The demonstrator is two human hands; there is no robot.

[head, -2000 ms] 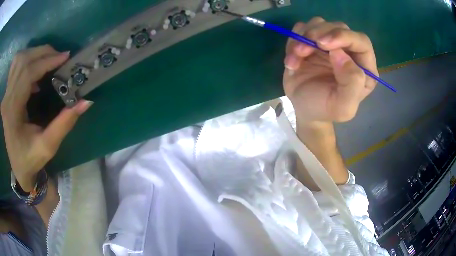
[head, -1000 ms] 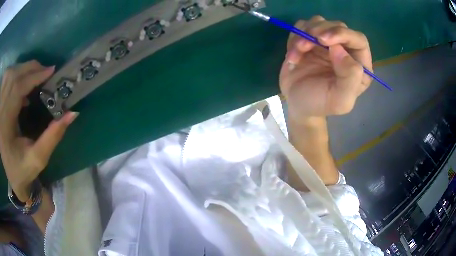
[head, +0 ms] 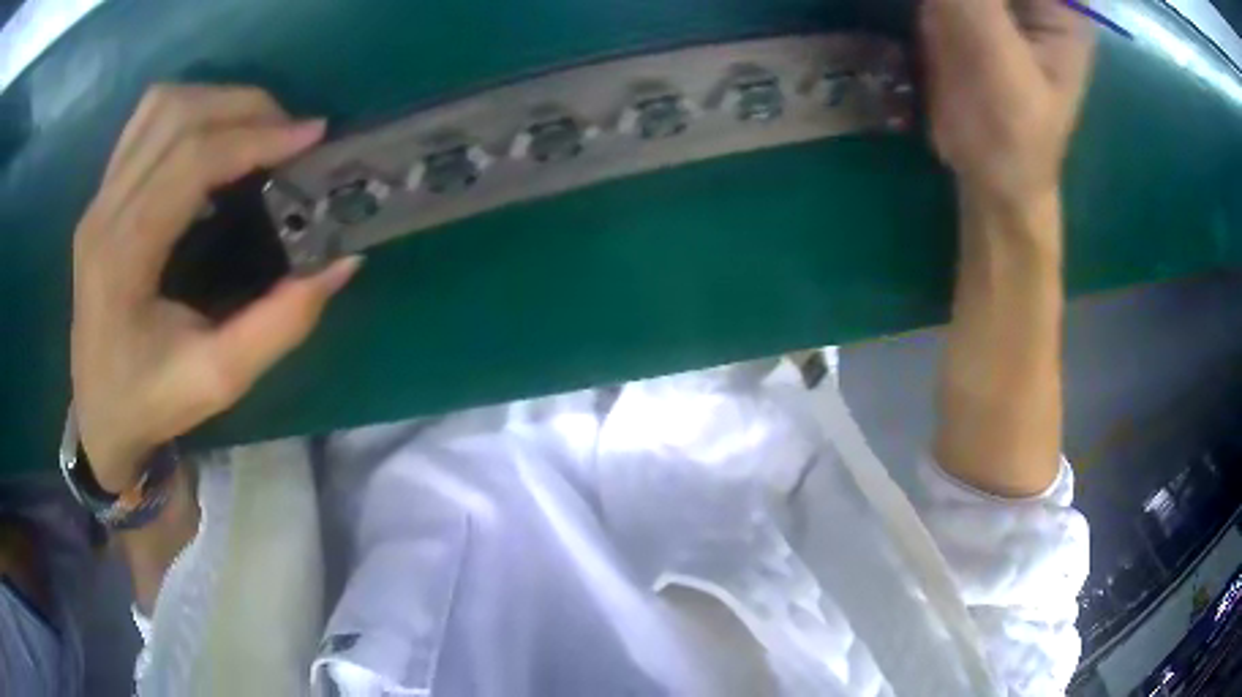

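Observation:
The grey metal block [head: 608, 128] with a row of several dark inserts lies on the green bench top, and its whole length shows. My left hand [head: 204, 252] grips its left end between thumb and fingers. My right hand [head: 1005, 95] is at the block's right end, blurred and partly cut off by the top edge. It holds the thin blue brush [head: 1098, 18], of which only a short piece of handle shows. The brush tip is out of view or hidden. Whether the right fingers touch the block cannot be told.
The green bench top [head: 586, 293] has its near edge in front of my white clothing [head: 545, 545]. Grey floor [head: 899, 388] shows at the right, with dark equipment at the lower right. Part of another person, a sleeve or clothing [head: 34, 626], shows at the lower left.
The brush has left the inserts. My right hand has moved up and right with it, to the block's right end. The block appears lower and further right, flatter in view, with my left hand still on it.

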